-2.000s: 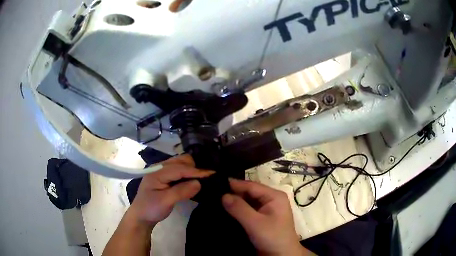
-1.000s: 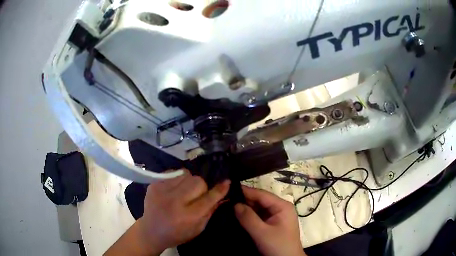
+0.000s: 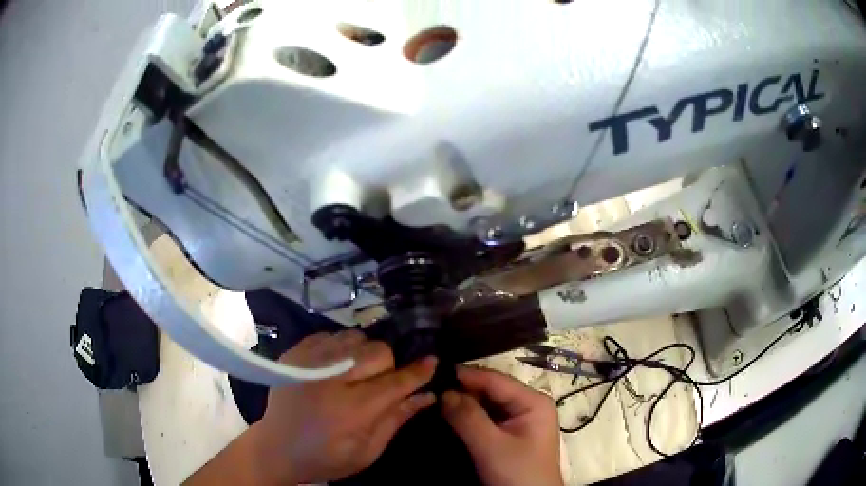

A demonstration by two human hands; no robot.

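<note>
Black fabric [image 3: 408,460] lies under and between my hands and runs up to the needle area, where it blends into the dark machine parts. My left hand [image 3: 332,408] lies on the fabric with its fingertips pressed close below the tension discs [image 3: 410,275]. My right hand [image 3: 503,422] pinches the fabric edge between thumb and forefinger, just right of the left fingertips. The sewing machine head [image 3: 532,114] hangs above both hands. The needle and presser foot are hidden behind dark parts. More dark fabric [image 3: 271,318] shows left of my left hand.
The cylinder arm [image 3: 636,271] runs to the right, with a dark block [image 3: 513,323] near my fingers. Thread snips [image 3: 560,359] and a looped black cord [image 3: 655,365] lie right of my hands. A small black bag [image 3: 119,337] is at the table's left edge. A curved white guard [image 3: 157,285] arches on the left.
The view has shifted, so the machine sits further right in the picture. My left hand has gone from pinching the fabric to lying flatter over it. My right hand still pinches the fabric.
</note>
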